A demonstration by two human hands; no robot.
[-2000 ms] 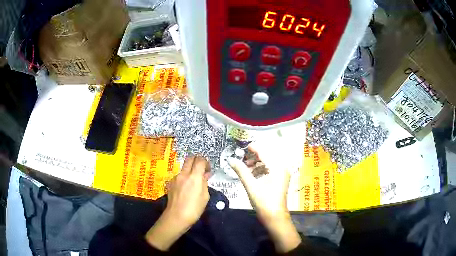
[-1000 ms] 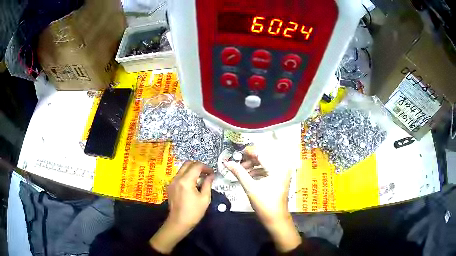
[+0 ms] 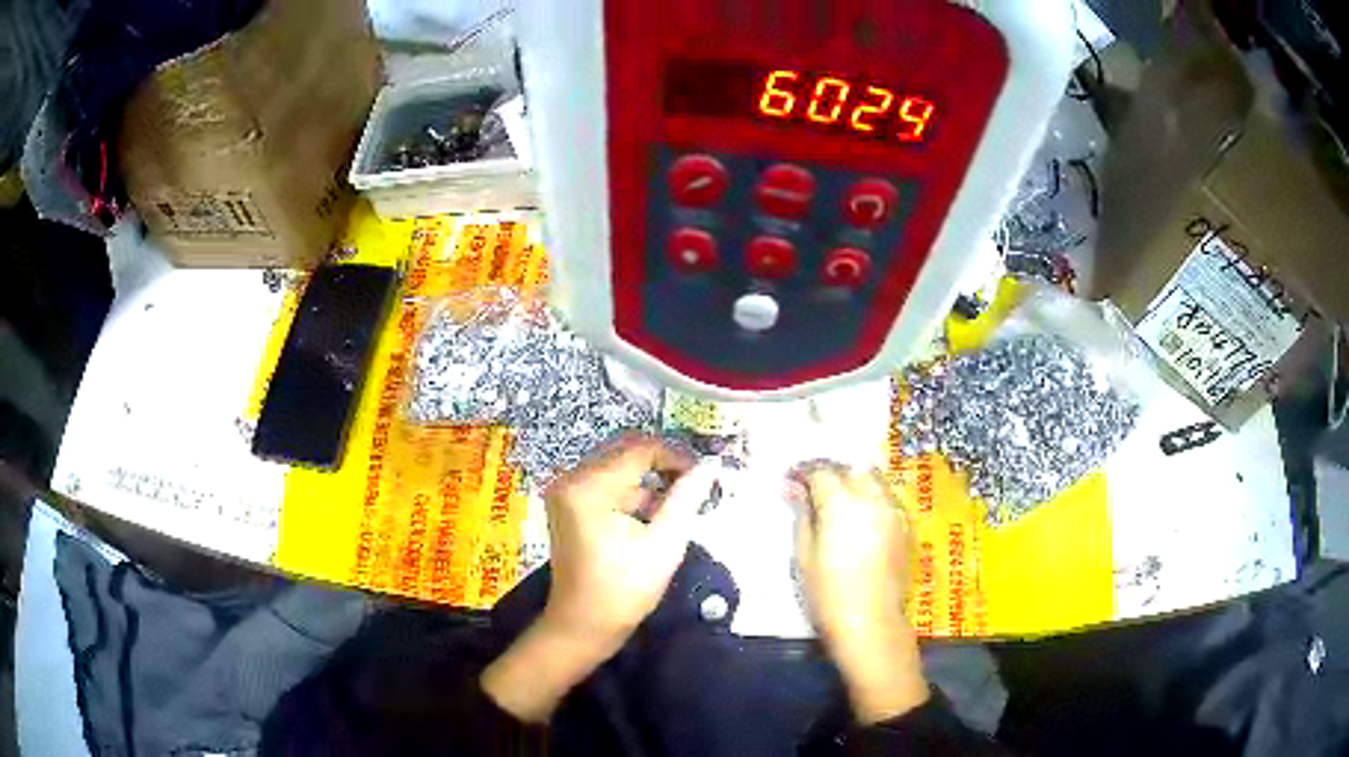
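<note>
The dark garment [image 3: 666, 673] lies over the table's front edge, with one round pale snap [image 3: 715, 606] showing on it. My left hand [image 3: 610, 535] is at the die area under the machine head, thumb and fingertips close together; a small bright spot shows there, but I cannot tell whether it is a held part. My right hand [image 3: 855, 555] is just right of the die area, fingers curled together; whether it holds a part is hidden. The snap-fastening machine [image 3: 784, 318] hangs above, its red display lit. The lower die is mostly hidden by my left fingers.
The left snap pile [image 3: 511, 370] lies beside a black phone [image 3: 329, 362]. The right snap pile [image 3: 1021, 414] lies near a labelled carton [image 3: 1258, 244]. A pale parts tray [image 3: 444, 185] and a brown carton [image 3: 244, 141] stand at the back left.
My left hand has moved right and forward to the die area. My right hand has drawn back to the right and its fingers have curled. The garment's visible snap has shifted right.
</note>
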